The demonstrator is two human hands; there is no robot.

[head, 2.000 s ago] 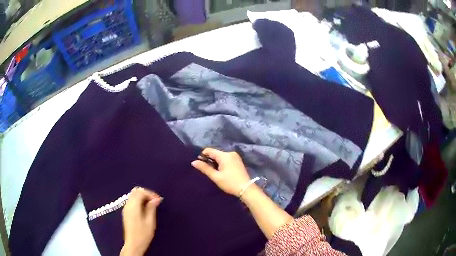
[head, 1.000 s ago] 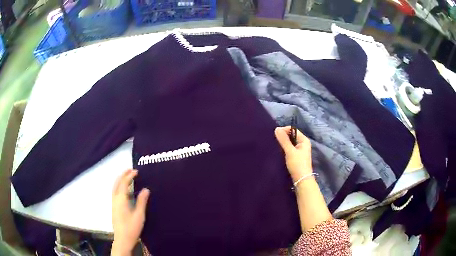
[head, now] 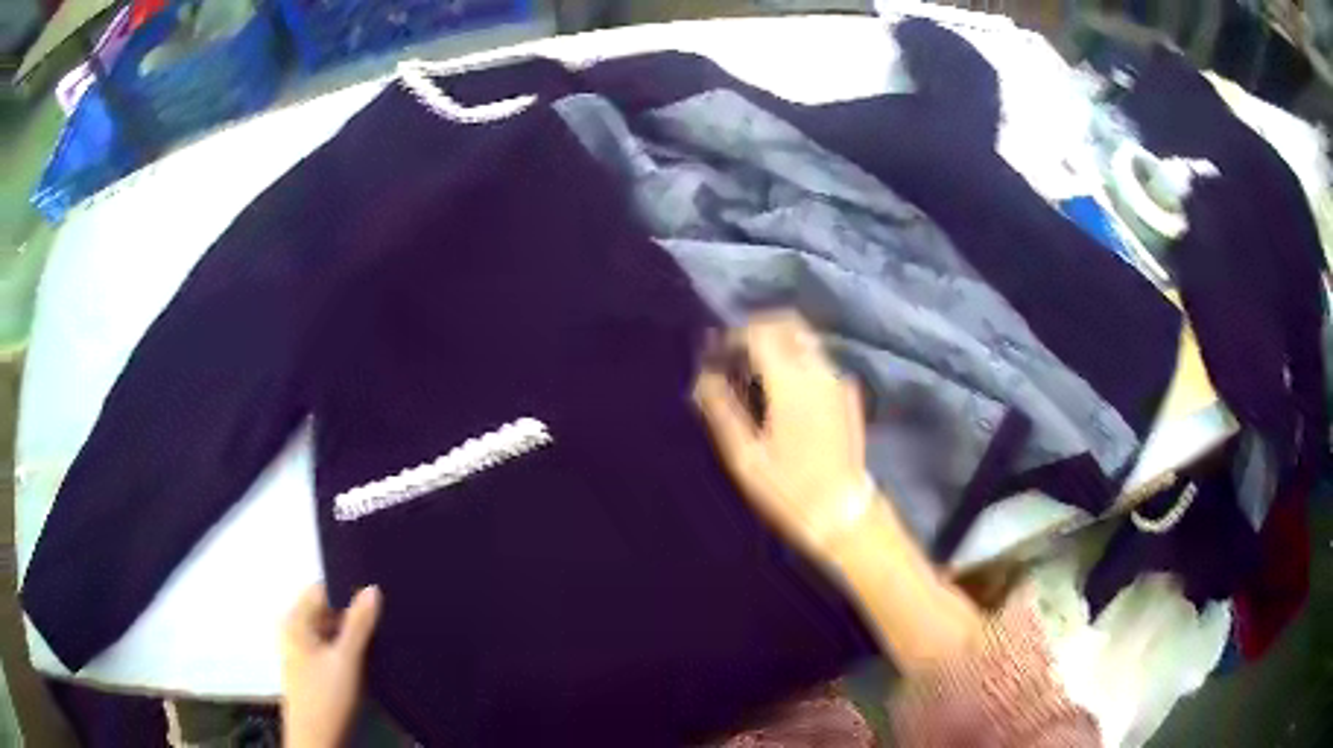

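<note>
A dark purple-black jacket (head: 483, 322) lies spread on the white table, one front panel folded open over grey-blue patterned lining (head: 819, 249). White trim (head: 439, 471) runs across the flat panel. My left hand (head: 329, 658) is at the jacket's side edge below the trim, with thumb and finger at the cloth; whether it pinches the cloth is unclear. My right hand (head: 790, 431) is blurred, over the front edge beside the lining, fingers curled around a small black tool, likely thread snips, mostly hidden in the palm.
Blue crates (head: 190, 88) stand beyond the table (head: 146, 219) at the upper left. A white tape roll (head: 1155, 190) and another dark garment (head: 1257, 263) are at the right end. White cloth (head: 1155, 628) hangs below the table edge.
Since one second ago, the view has shifted, so the jacket sits further left and higher. My left hand is lower along the side edge. My right hand has turned, and its tool shows less.
</note>
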